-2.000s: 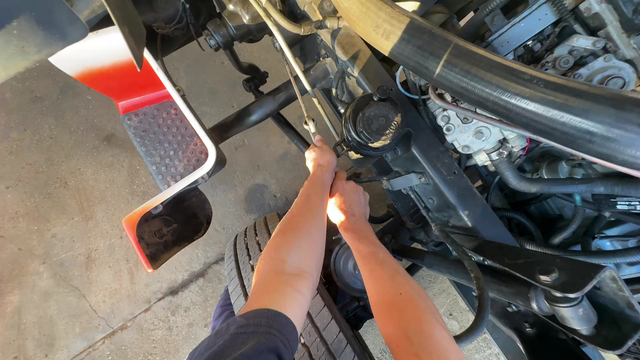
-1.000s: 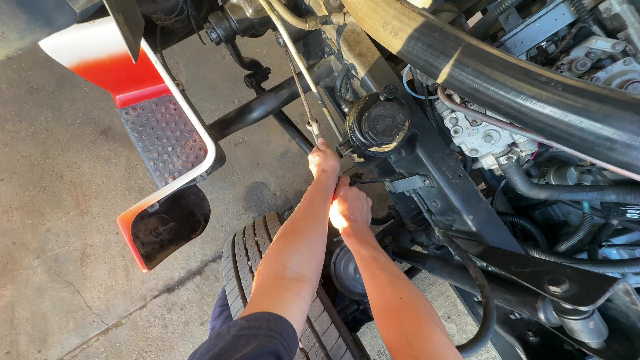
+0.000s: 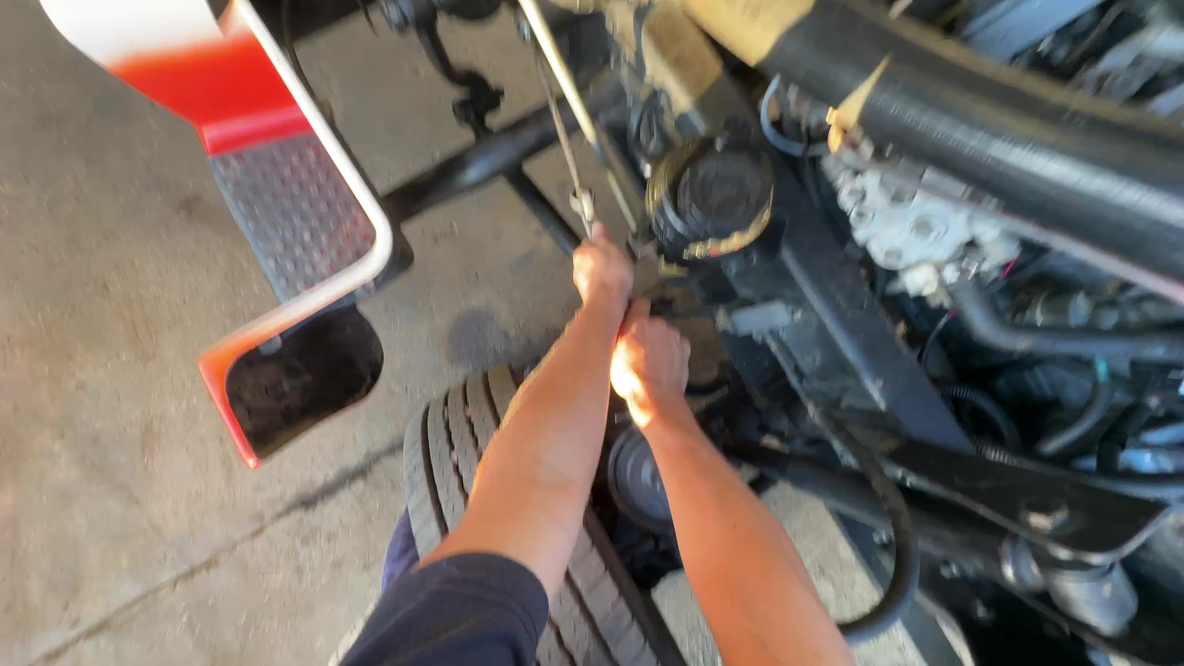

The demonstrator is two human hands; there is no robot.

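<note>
My left hand (image 3: 602, 268) is closed around the lower end of a thin metal rod or cable with a metal end fitting (image 3: 583, 202) just above the fingers. Just below and to its right, my right hand (image 3: 651, 361) is curled around something mostly hidden; a bit of red shows at its thumb side. Right of my left hand sits a round black cap or reservoir (image 3: 723, 194) on the black vehicle frame rail (image 3: 832, 314). A pale rod (image 3: 566, 79) slants down toward that cap.
A tire (image 3: 462, 425) stands under my forearms. At left is a red and white step panel (image 3: 245, 88) with a textured tread over the concrete floor (image 3: 120, 388). A thick black hose (image 3: 934, 102) crosses the upper right above engine parts. A curved black hose (image 3: 902, 546) hangs lower right.
Both hands stay at about the same place among the parts, with little plain movement. The view has shifted somewhat and is blurrier.
</note>
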